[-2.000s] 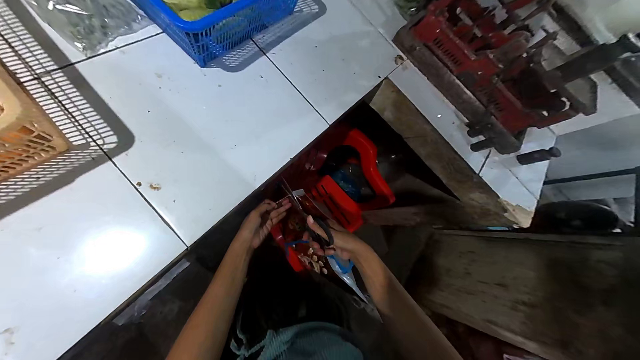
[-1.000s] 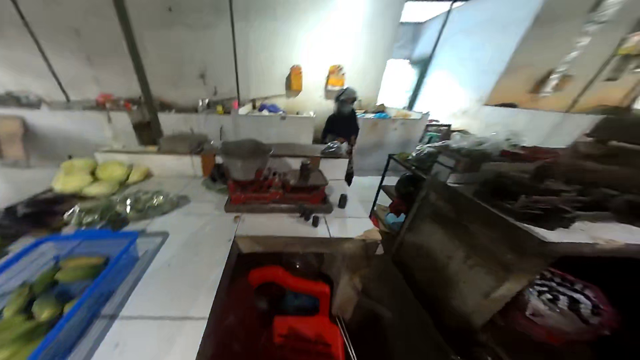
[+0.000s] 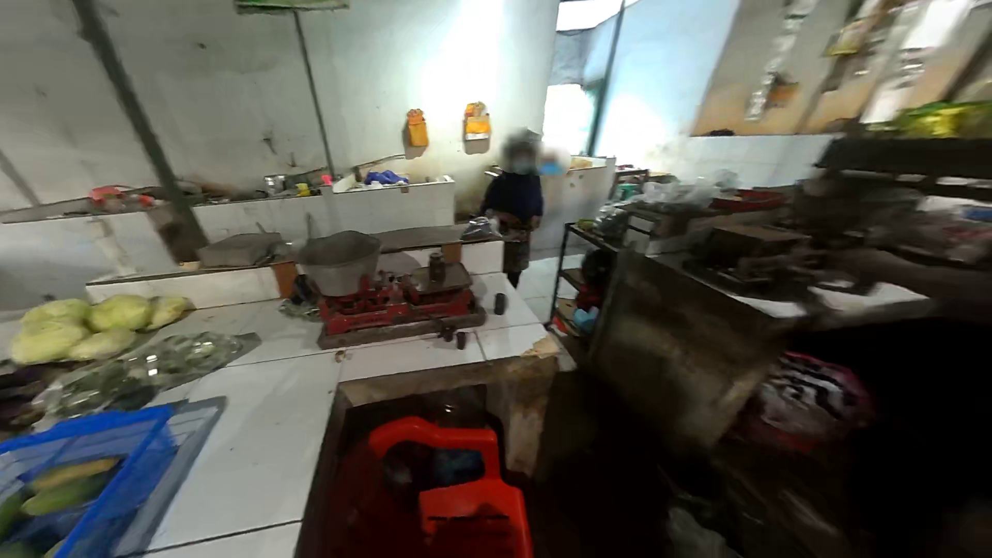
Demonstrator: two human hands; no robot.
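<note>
Neither my left hand nor my right hand shows in the head view now, so what they hold is hidden. A red plastic chair (image 3: 473,500) stands low in the gap beside the tiled counter, with dark items on it. On the white tiled counter (image 3: 248,434) rests a red balance scale (image 3: 399,306) with a metal pan (image 3: 341,263) on its left and a weight (image 3: 436,267) on its right. Several dark weights (image 3: 500,303) lie around it. A blue plastic basket (image 3: 132,473) at the lower left holds green, elongated produce (image 3: 74,492).
Pale green vegetables (image 3: 101,325) and plastic-bagged greens (image 3: 163,364) lie on the left of the counter. A person (image 3: 515,194) stands beyond it near the far wall. To the right are a dark shelf rack (image 3: 570,271), a concrete stall (image 3: 682,341) and a patterned bag (image 3: 810,399).
The view has swung up from the counter to the room. My two hands, seen low by the red chair two seconds ago with a bladed tool in the right, are out of view.
</note>
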